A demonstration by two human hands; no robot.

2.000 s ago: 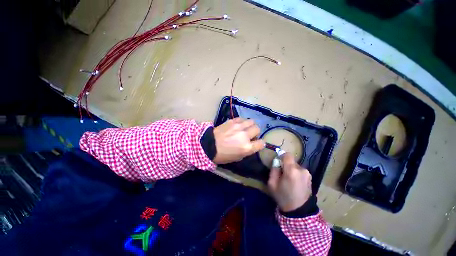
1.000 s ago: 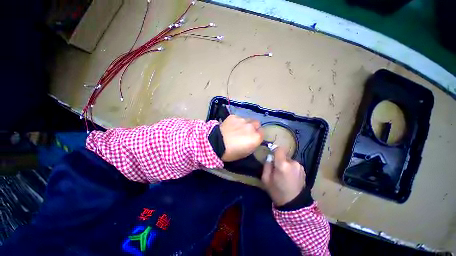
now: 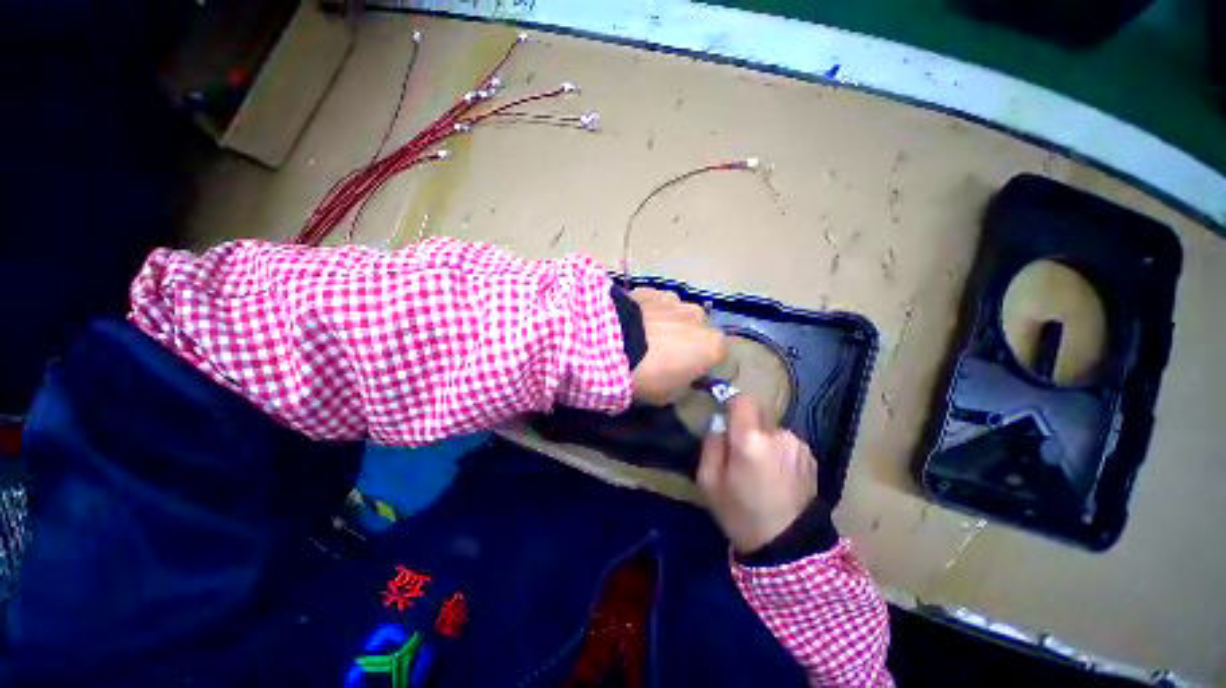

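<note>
A black plastic shell (image 3: 850, 352) with a large round opening lies in front of me. My left hand (image 3: 676, 347) is over its left part, fingers closed on a thin dark lead. A small white plug (image 3: 723, 391) shows at the lead's end, over the round opening. My right hand (image 3: 757, 470) is just below and right, pinching a small white tool (image 3: 717, 422) close to the plug. A thin red lead (image 3: 645, 202) with a white plug trails out over the shell's back edge. My left hand and sleeve hide the shell's left part.
A second black shell (image 3: 1129, 390) lies to the right, a dark bar showing in its round opening. A bundle of red leads (image 3: 383, 168) with white plugs lies at the upper left, beside a cardboard box (image 3: 289, 101). A pale rail (image 3: 807, 67) and green belt (image 3: 861, 16) run along the back.
The view has shifted a little. My left forearm has swung up, now covering the near end of the lead bundle. Both hands stay together over the shell's round opening.
</note>
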